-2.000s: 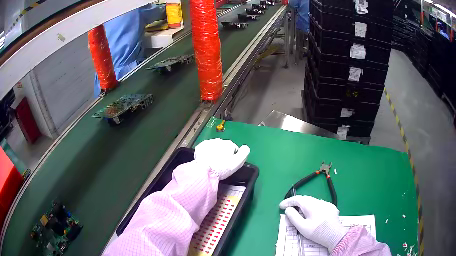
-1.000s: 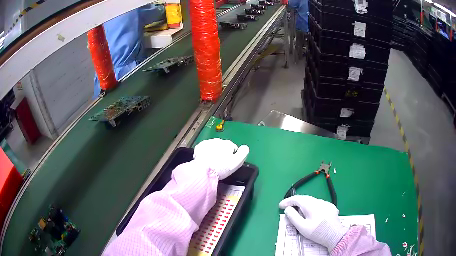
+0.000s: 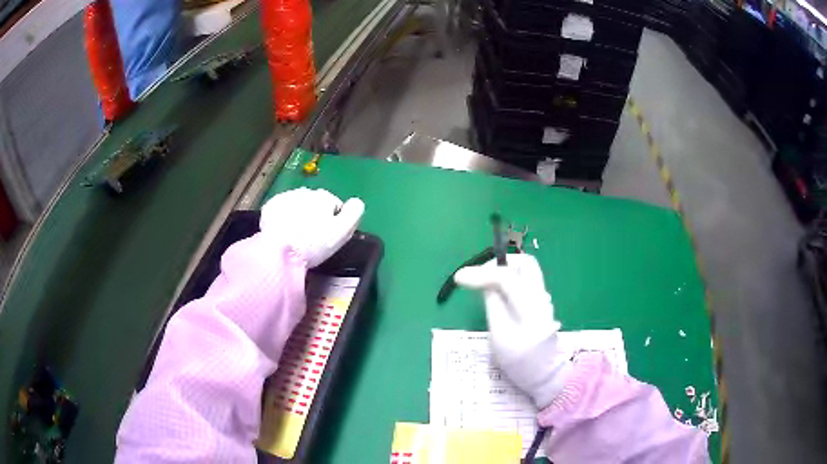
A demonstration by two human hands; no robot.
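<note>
My right hand [image 3: 519, 317], white-gloved, holds a thin dark stick [image 3: 498, 237], perhaps a pen or tweezers, pointing away over the cutters. Black-handled cutters [image 3: 461, 275] lie on the mat, partly hidden by this hand. A printed form [image 3: 467, 385] lies under my right hand and sleeve. My left hand [image 3: 310, 225], also gloved, rests over the far end of a black tray [image 3: 370, 258], thumb raised; its grip is unclear. A sheet with red marks [image 3: 308, 358] lies in the tray.
The conveyor [image 3: 118, 272] on the left carries several boards, one [image 3: 131, 161] near a red-wrapped post [image 3: 288, 59]. Stacked black crates [image 3: 558, 100] stand beyond the mat [image 3: 417, 208]. Yellow paper [image 3: 481, 446] lies at the bottom; pale scraps [image 3: 698, 412] lie at the right edge.
The view has shifted right and down. My right hand has lifted and turned, and the dark stick now stands out beyond its fingers. My left hand stays at the tray. Yellow paper has come into view.
</note>
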